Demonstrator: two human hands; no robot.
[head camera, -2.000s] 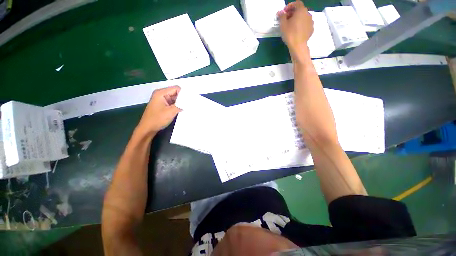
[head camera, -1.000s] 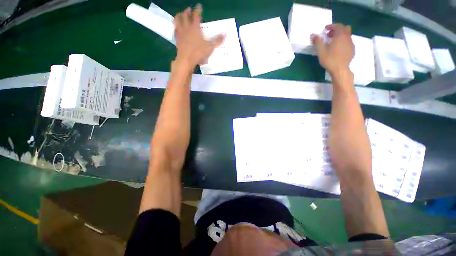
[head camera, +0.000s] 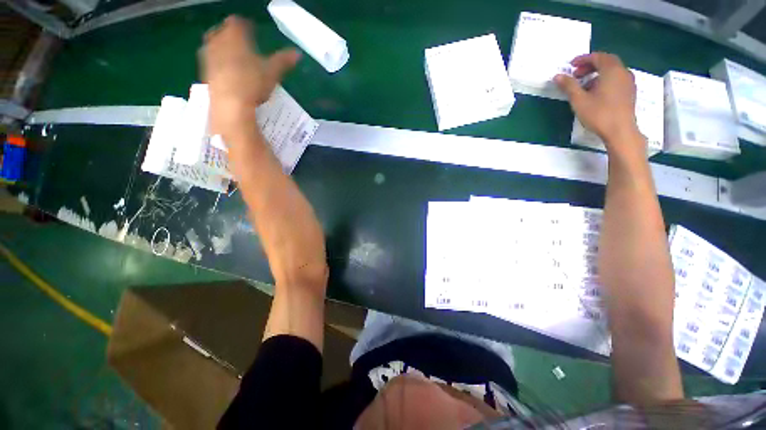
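My left hand (head camera: 239, 71) is blurred and raised over the left box group, thumb apart, with nothing seen in it. Beneath it, white product boxes (head camera: 168, 138) stand at the bench edge; one tilted printed box (head camera: 288, 126) is partly hidden by my wrist. My right hand (head camera: 606, 97) pinches a small white barcode label (head camera: 588, 80) at the near right corner of a white box (head camera: 548, 52) on the green belt. Another box (head camera: 469, 82) lies to its left. White label sheets (head camera: 512, 256) lie on the near bench, partly under my right forearm.
More white boxes (head camera: 700, 113) line the belt at right. A white curled paper roll (head camera: 309, 35) lies on the belt. A pale metal rail (head camera: 420, 149) separates belt and bench. Label scraps lie at the near left edge. A brown carton (head camera: 176, 348) is below, left of my legs.
My left hand has moved left from the belt boxes to the left group, where one more box now leans. My right hand stays by the same box. The view has shifted left.
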